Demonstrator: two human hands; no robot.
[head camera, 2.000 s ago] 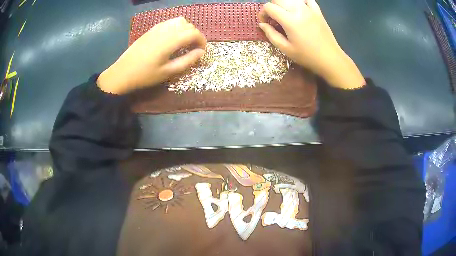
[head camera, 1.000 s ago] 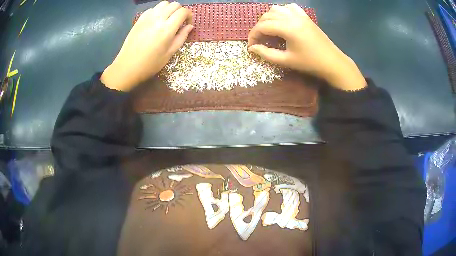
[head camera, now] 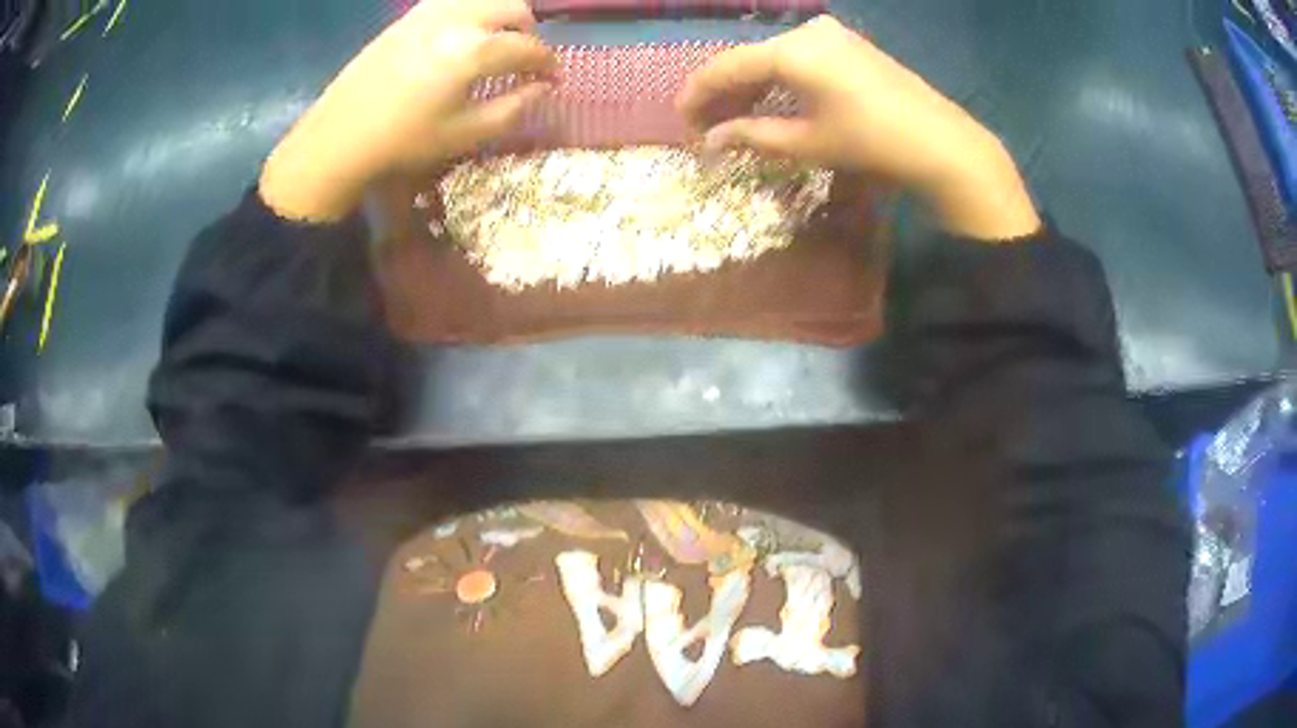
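A dull-red loading block with a dense grid of holes lies across the far edge of the brown work cloth. A glittering heap of tiny silver-white and gold metal pieces lies on the cloth, against the block's near edge. My left hand is over the block's left part, fingers curled. My right hand is over the block's right part, thumb and fingers bent with a gap between them. The picture is blurred; I cannot tell whether either hand holds a piece.
A second red block shows at the top edge. A dark ridged block lies at right beside a blue tray. A clear plastic bag sits in a blue bin below the table edge at right. Yellow tape marks the dark green table.
The view has shifted, so block, heap and table edge sit lower. The second red block now shows more at the top. Both hands remain over the block, my right hand slightly left of its last place.
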